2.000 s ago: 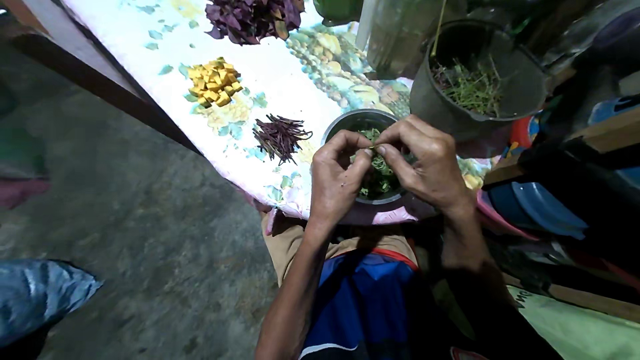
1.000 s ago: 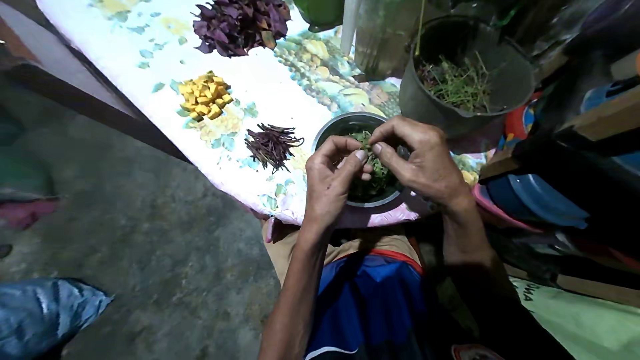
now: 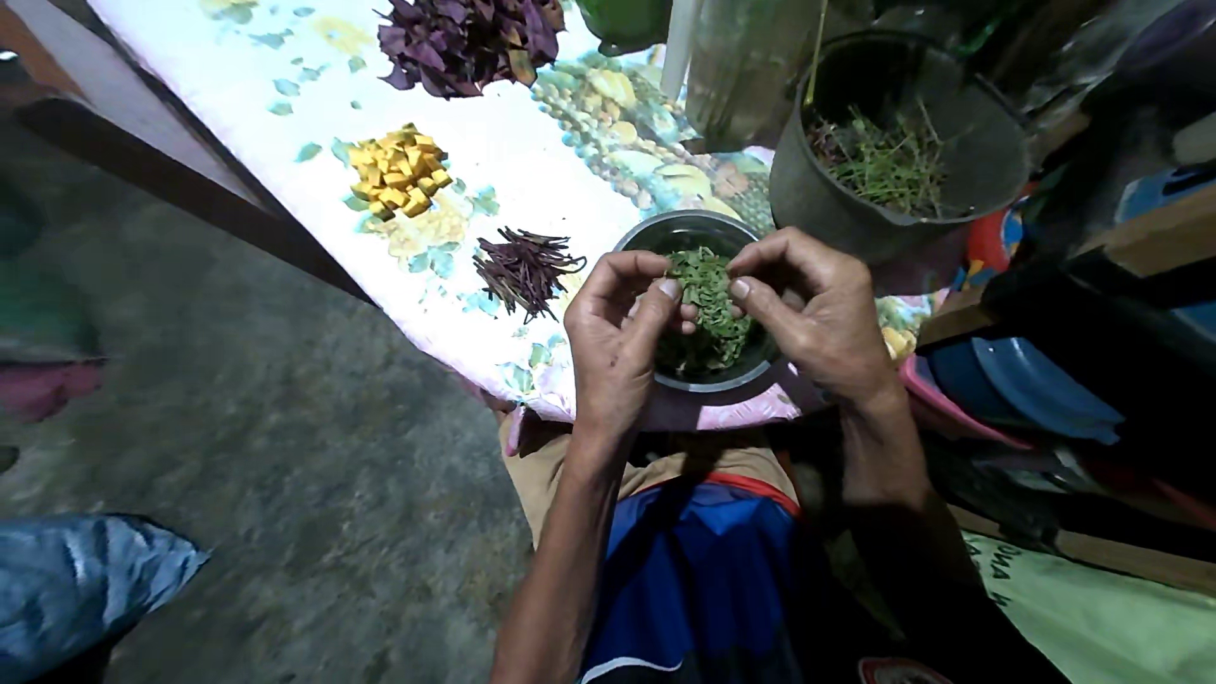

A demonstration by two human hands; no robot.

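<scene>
A round metal bowl [image 3: 708, 384] with small green leaves [image 3: 717, 328] in it stands near the table's front edge. Over its left side is my left hand [image 3: 622, 332], thumb and forefinger pinched at the edge of a leafy green sprig [image 3: 698, 271]. My right hand [image 3: 817, 304] is over the bowl's right side, its thumb and forefinger close together beside the same greens; whether it grips a bit of them cannot be told. Cut purple stems [image 3: 528, 271] lie in a small pile left of the bowl. Yellow cubes [image 3: 397, 171] and purple leaves [image 3: 470, 43] are heaped farther back.
The table bears a floral cloth [image 3: 503, 171]. A dark bucket [image 3: 798, 195] holding green stalks stands behind my right hand. Blue plastic basins [image 3: 1035, 380] sit at the right, by wooden bars. A blue plastic bag [image 3: 85, 589] lies on the concrete floor at the left.
My hands have moved apart from their near-touching position over the bowl, and more of the greens now shows between them.
</scene>
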